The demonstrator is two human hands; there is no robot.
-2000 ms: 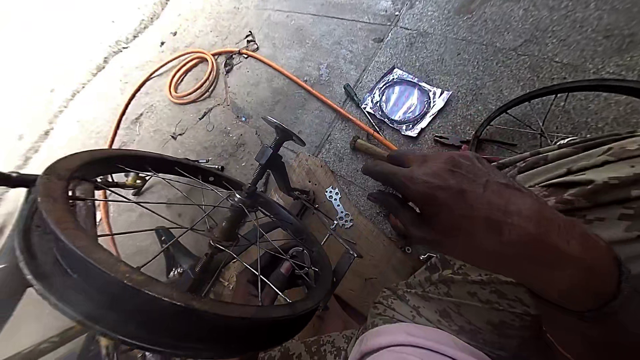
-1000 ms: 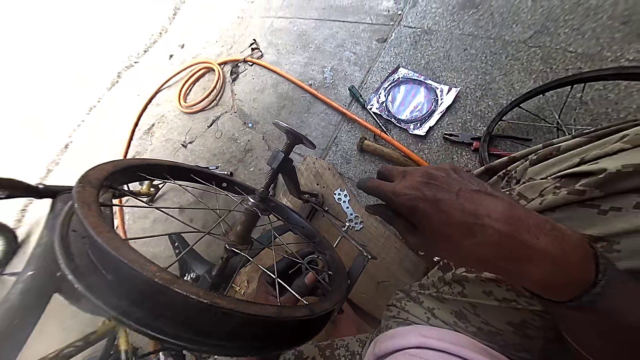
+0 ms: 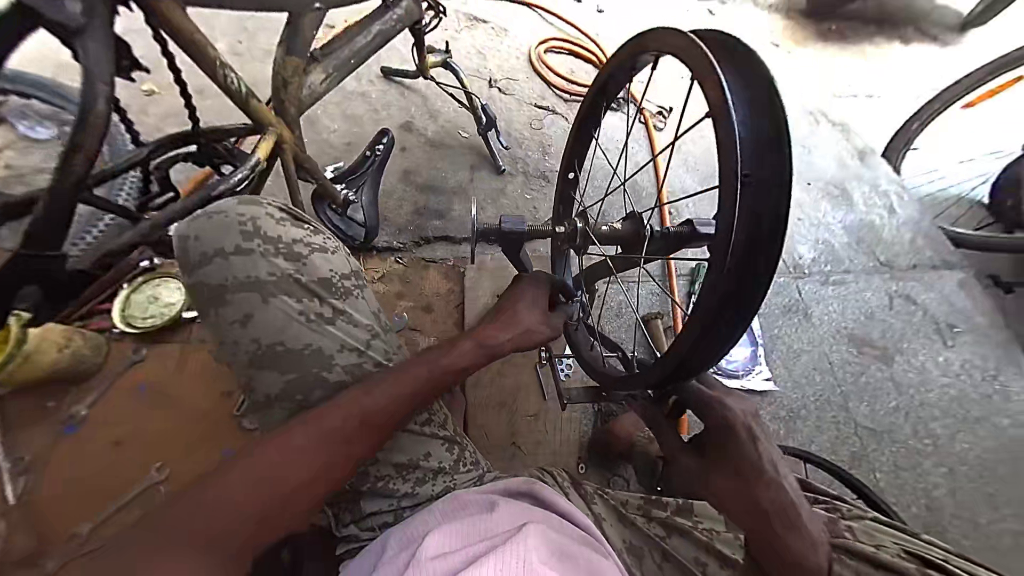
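Note:
A spoked bicycle wheel rim [image 3: 756, 184] without a tyre stands nearly upright, its hub [image 3: 612, 234] held in a metal truing stand [image 3: 516, 232]. My left hand [image 3: 532, 312] is at the lower left of the wheel, fingers bent near the rim and spokes; what lies between the fingertips is too small to tell. At the bottom of the rim is my right hand [image 3: 716, 440], its fingers curled against the rim's underside and partly hidden by it. Just left of the rim's bottom, a perforated metal spanner [image 3: 565, 368] lies on a wooden board [image 3: 512, 416].
At the left stands a bicycle frame [image 3: 216, 72] with a saddle [image 3: 360, 192] beside it. Wrenches [image 3: 120, 504] and a round tin [image 3: 150, 302] lie at lower left. An orange hose [image 3: 661, 176] runs behind the wheel. A packaged ring-shaped item [image 3: 744, 360] and another wheel [image 3: 920, 120] are at right.
The view has swung left. My left hand now shows at the wheel's lower left. My right hand, earlier raised beside the wheel near the wooden handle, is now at the rim's bottom.

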